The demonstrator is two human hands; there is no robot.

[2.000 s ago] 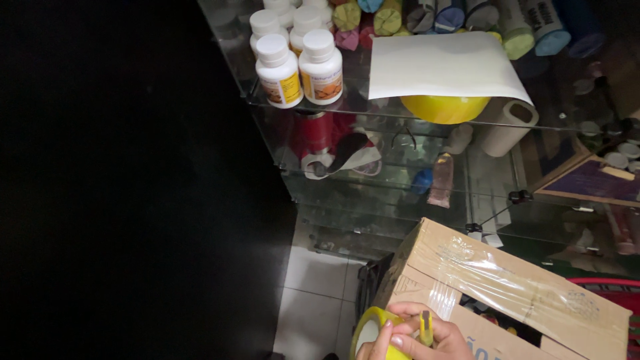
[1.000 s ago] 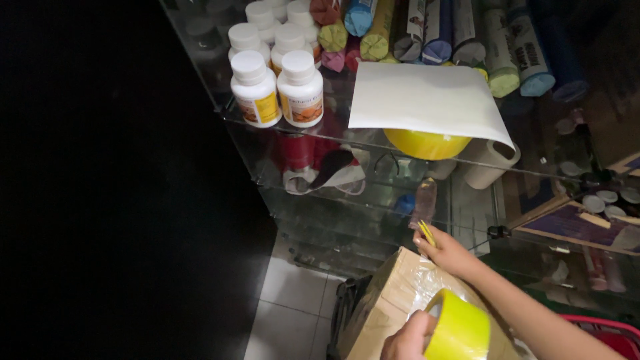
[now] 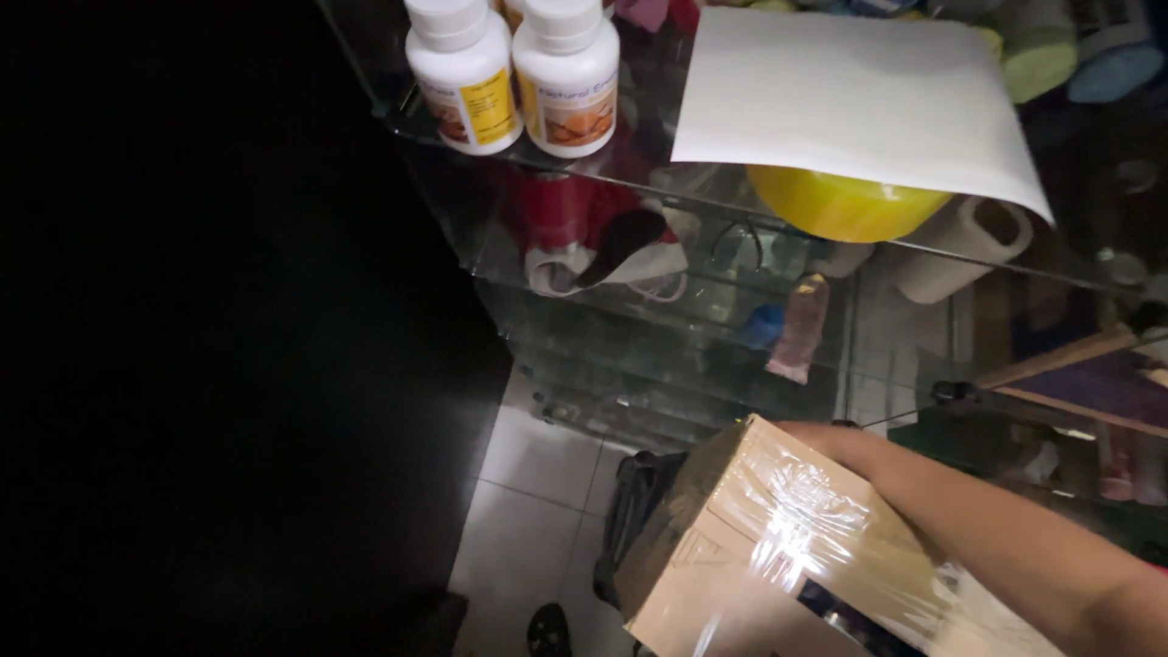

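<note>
A cardboard box [image 3: 712, 566] with shiny clear tape across its top stands tilted at the lower right. My right forearm comes in from the right edge and passes along the box's far side. Only the back part of my right hand [image 3: 812, 436] shows at the far corner; its fingers are hidden behind the box. A tiny yellow tip shows beside that corner, too small to identify. A dark gap with something shiny inside shows in the box's top. My left hand and the roll of yellow tape are out of view.
Glass shelves [image 3: 639, 187] stand beyond the box, holding white bottles [image 3: 566, 82], a white sheet [image 3: 849, 100] over a yellow round object [image 3: 849, 205], and a cardboard tube [image 3: 967, 251]. A dark surface [image 3: 228, 319] fills the left. Below are floor tiles [image 3: 529, 538] and a shoe [image 3: 548, 630].
My right hand, seen a second ago above the box's far corner with a yellow tool, is now mostly behind the box. My left hand and the yellow tape roll have left the view.
</note>
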